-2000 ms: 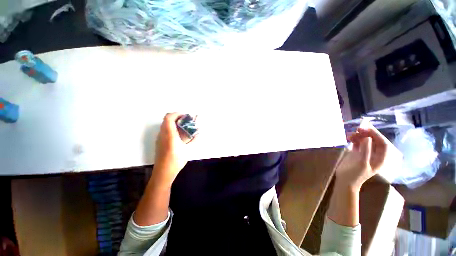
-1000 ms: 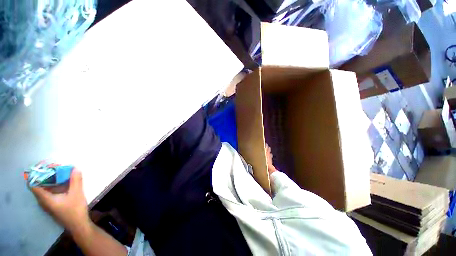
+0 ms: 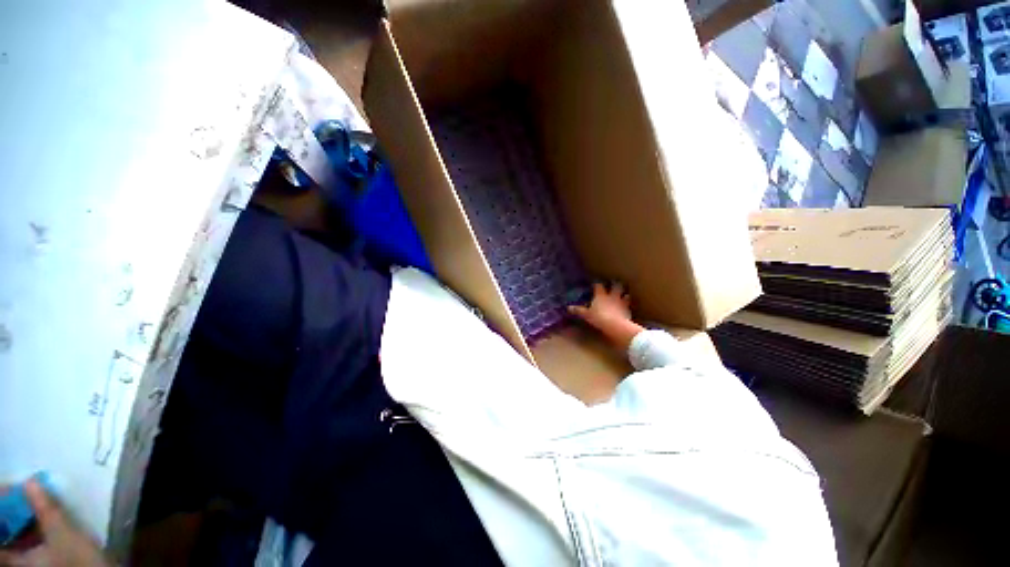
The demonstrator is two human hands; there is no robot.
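Observation:
My left hand (image 3: 61, 543) is cut off at the bottom left corner. It holds a small blue retail box (image 3: 16, 512) at the white table (image 3: 122, 166). My right hand (image 3: 604, 308) is deep inside the open brown carton (image 3: 687, 177), at the near end of rows of small purple-dark retail boxes (image 3: 509, 222). A small dark box end (image 3: 578, 297) shows between its thumb and fingers, level with the rows.
A bright blue bin (image 3: 382, 216) lies between the table and the carton. A stack of flat cartons (image 3: 853, 244) stands right of it. Another open carton (image 3: 842, 465) is at the lower right. More cartons (image 3: 914, 66) are at the back right.
The view has swung right and down over the carton. My right hand, mostly hidden behind the carton wall before, now shows inside it. My left hand still holds its box.

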